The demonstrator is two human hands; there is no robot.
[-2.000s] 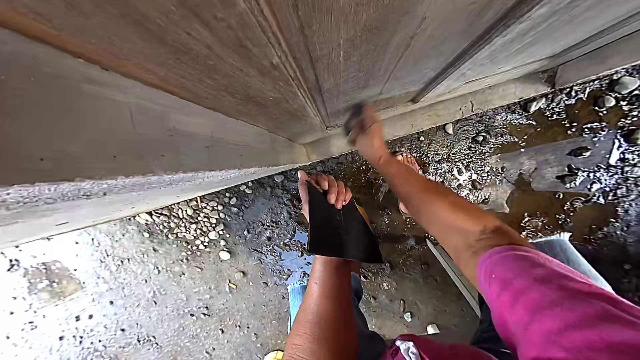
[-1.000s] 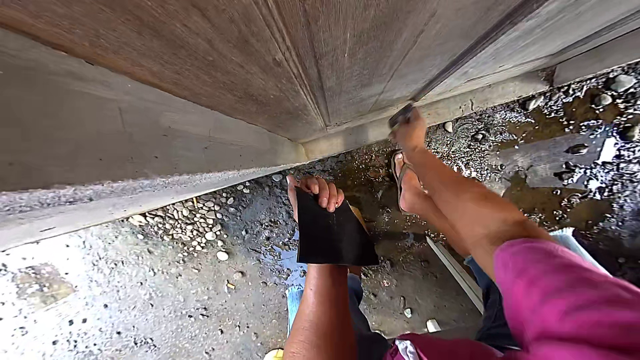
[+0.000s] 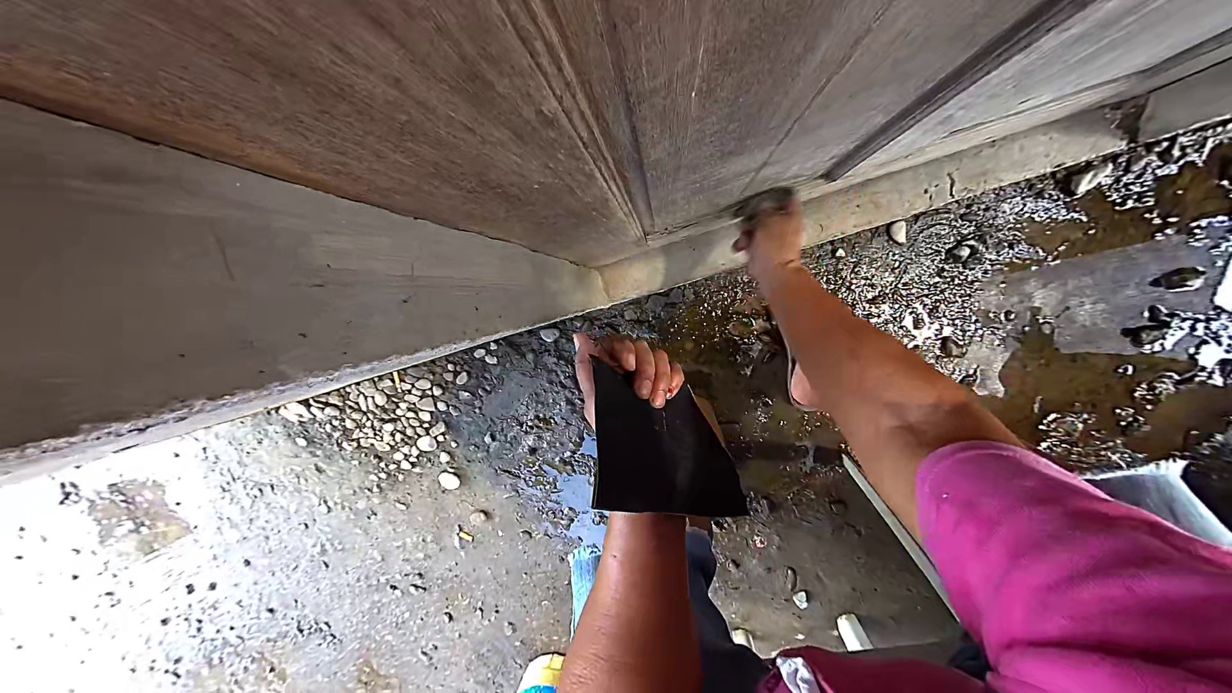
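My left hand [image 3: 635, 371] grips the top edge of a black flexible sheet [image 3: 664, 448], perhaps sandpaper; the sheet hangs over the wrist. My right hand [image 3: 775, 236] is slightly blurred and holds a dark pad [image 3: 765, 204] against the bottom edge of a weathered wooden panel [image 3: 712, 115], just above a concrete ledge [image 3: 674, 262]. The panel has vertical grooves and mouldings. What the pad is made of cannot be told.
A grey wall base [image 3: 241, 289] runs along the left. Pebbles [image 3: 395, 414] lie on the rough ground below it. Wet, stony ground with puddles [image 3: 1088, 385] spreads at the right. A foot [image 3: 801, 385] in a sandal is partly hidden behind my right forearm. A pale bar [image 3: 895, 529] lies beside my legs.
My right hand has moved along the panel's foot, first to the right and then back to the left, with the dark pad. My left hand keeps hold of the black sheet.
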